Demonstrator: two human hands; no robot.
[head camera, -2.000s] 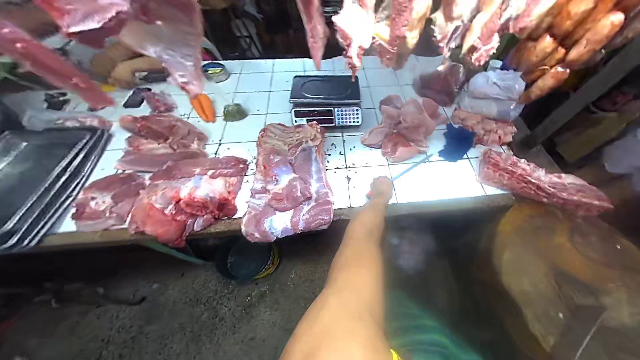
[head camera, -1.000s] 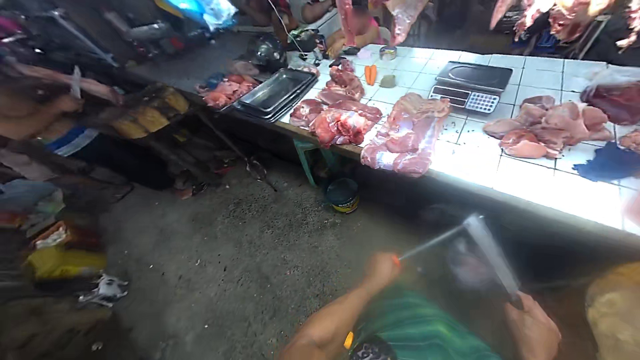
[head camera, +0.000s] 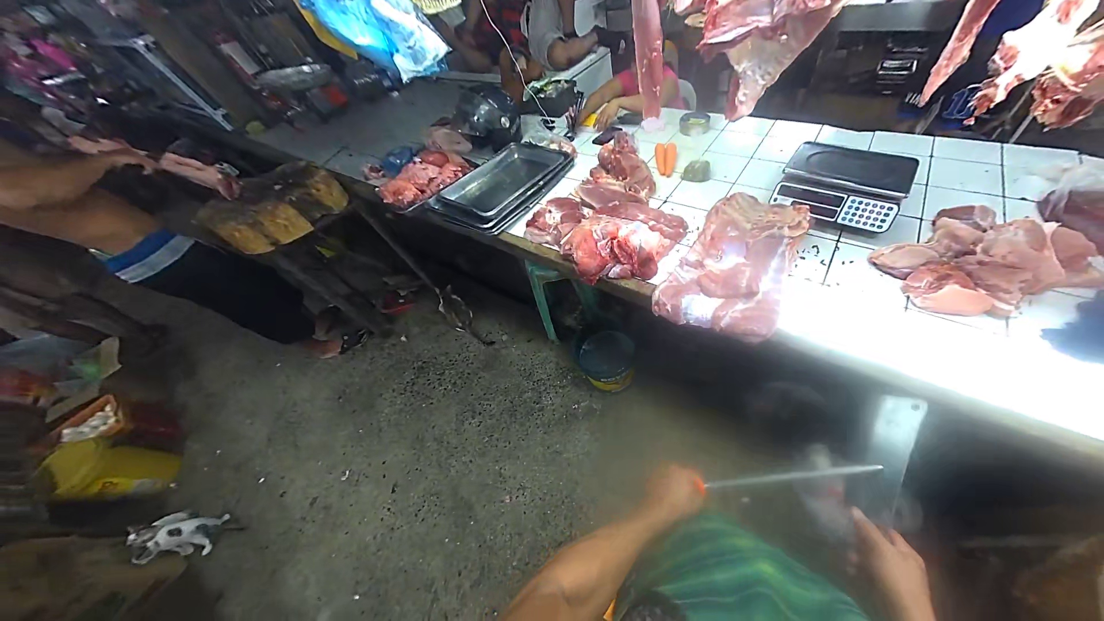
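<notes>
In the lower middle, my left hand (head camera: 674, 498) is closed on the orange handle of a thin metal sharpening rod (head camera: 798, 476), which points right. My right hand (head camera: 893, 561) holds a broad-bladed cleaver (head camera: 897, 444) with its blade up; the rod's tip overlaps the blade, and whether they touch cannot be told. Both hands are in front of the tiled counter's near edge. On the counter lie a large slab of raw meat (head camera: 733, 267), red meat pieces (head camera: 617, 241), paler cuts (head camera: 992, 263) and a digital scale (head camera: 847, 185).
Stacked metal trays (head camera: 504, 185) stand at the counter's left. Meat hangs overhead (head camera: 768, 43). A bucket (head camera: 605, 358) is on the floor under the counter. At left, a person (head camera: 129, 207) stands by a wooden chopping block (head camera: 272, 207). A cat (head camera: 179, 535) is on the floor, lower left.
Two seconds ago my left hand was by the counter edge; since then it holds the rod beside the cleaver. The rod has swung from slanting up to nearly level. The view has turned left.
</notes>
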